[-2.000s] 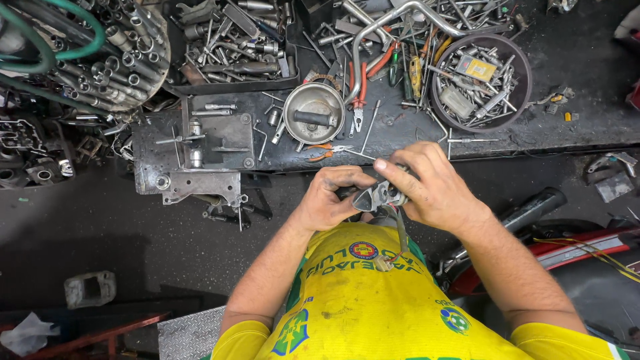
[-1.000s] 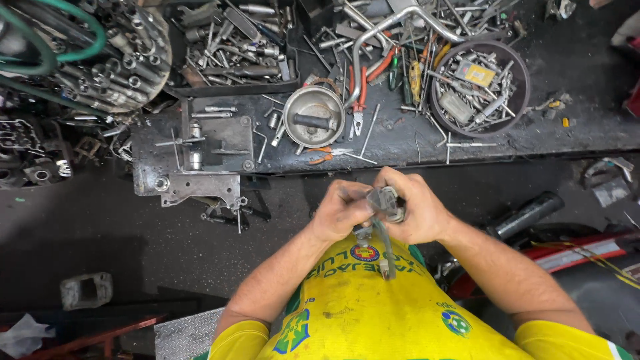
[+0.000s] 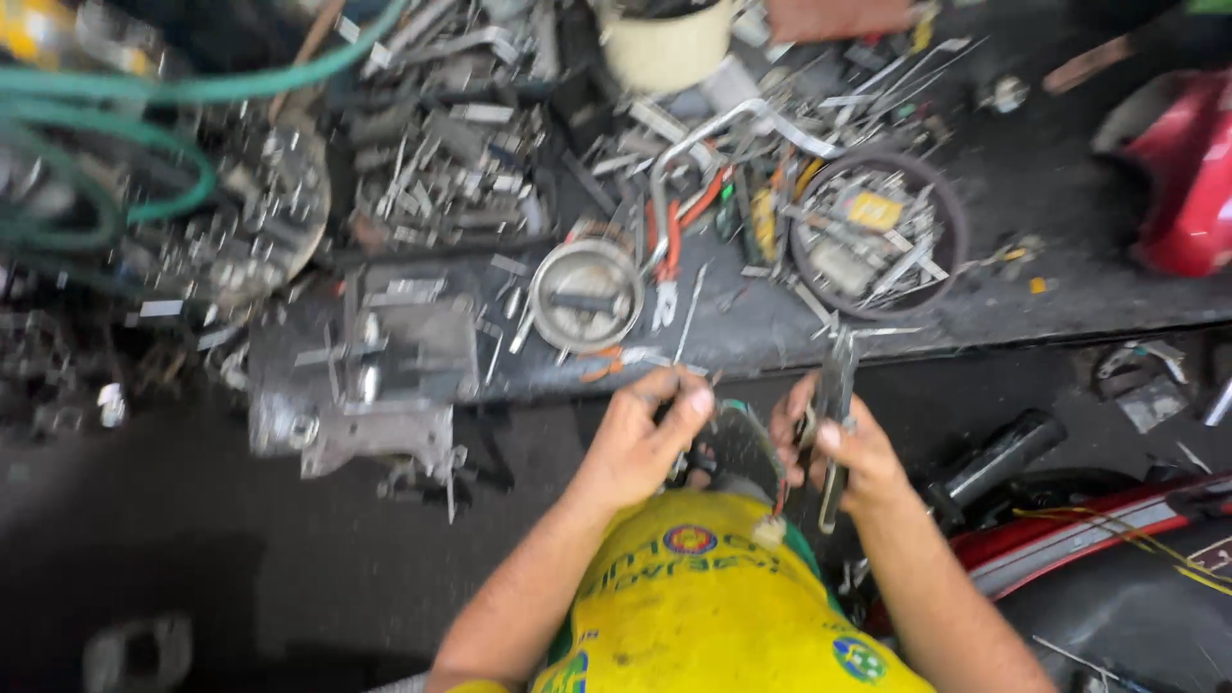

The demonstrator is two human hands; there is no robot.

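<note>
My left hand [image 3: 654, 423] is closed around a small part, mostly hidden by the fingers, from which a greenish wire [image 3: 760, 433] runs toward my right hand. That wire ends low, near a pale connector [image 3: 769, 530] in front of my yellow shirt. In my right hand [image 3: 837, 448] is a long, narrow metal tool [image 3: 839, 385], held upright with its tip near the bench edge; blur hides its exact kind. Orange-handled pliers [image 3: 616, 362] lie on the bench edge just beyond my left hand.
On the bench are a round metal bowl [image 3: 588, 337] with a dark cylinder in it, a dark round tub [image 3: 953, 226] of metal pieces, red-handled pliers [image 3: 669, 250] and a metal plate fixture [image 3: 423, 356]. Green hose [image 3: 192, 91] loops at upper left. A red motorcycle part [image 3: 1078, 534] is at lower right.
My hands, close together before, are now apart, with the wire showing between them. A long metal tool now shows upright in my right hand. The view has shifted and blurred.
</note>
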